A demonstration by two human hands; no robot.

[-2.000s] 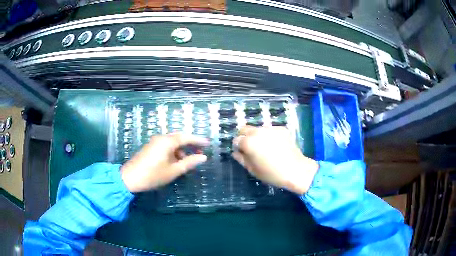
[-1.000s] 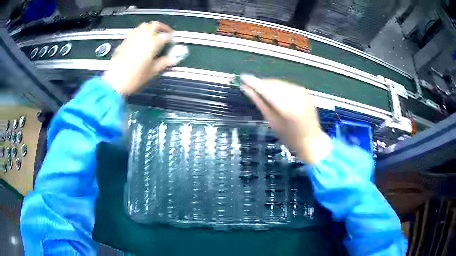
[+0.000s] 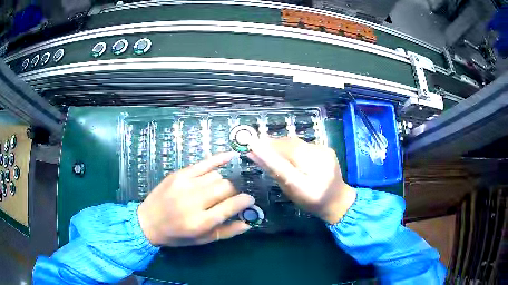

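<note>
A ringed round part (image 3: 243, 137) with a pale ring and some green at its lower edge is held above the clear tray by my right hand (image 3: 301, 172), at its fingertips. My left hand (image 3: 195, 206) holds a second round part (image 3: 252, 215), with a dark ring and pale centre, between thumb and fingers. The left index fingertip reaches the lower edge of the upper part. The clear blister tray (image 3: 125, 161) lies under both hands, with dark parts in its right-hand rows. My hands hide much of its middle.
The conveyor belt (image 3: 223, 50) crosses behind, carrying several ringed discs (image 3: 120, 46) at left. An orange-brown strip (image 3: 328, 26) lies farther back. A blue bin (image 3: 350, 156) with pale pieces and a thin stick is at right. One small part (image 3: 78, 168) lies on the mat; a cardboard sheet (image 3: 21, 192) holds discs at left.
Both hands have come back from the belt to over the tray, each now holding a round part. The view has shifted, and the tray shows higher and farther left.
</note>
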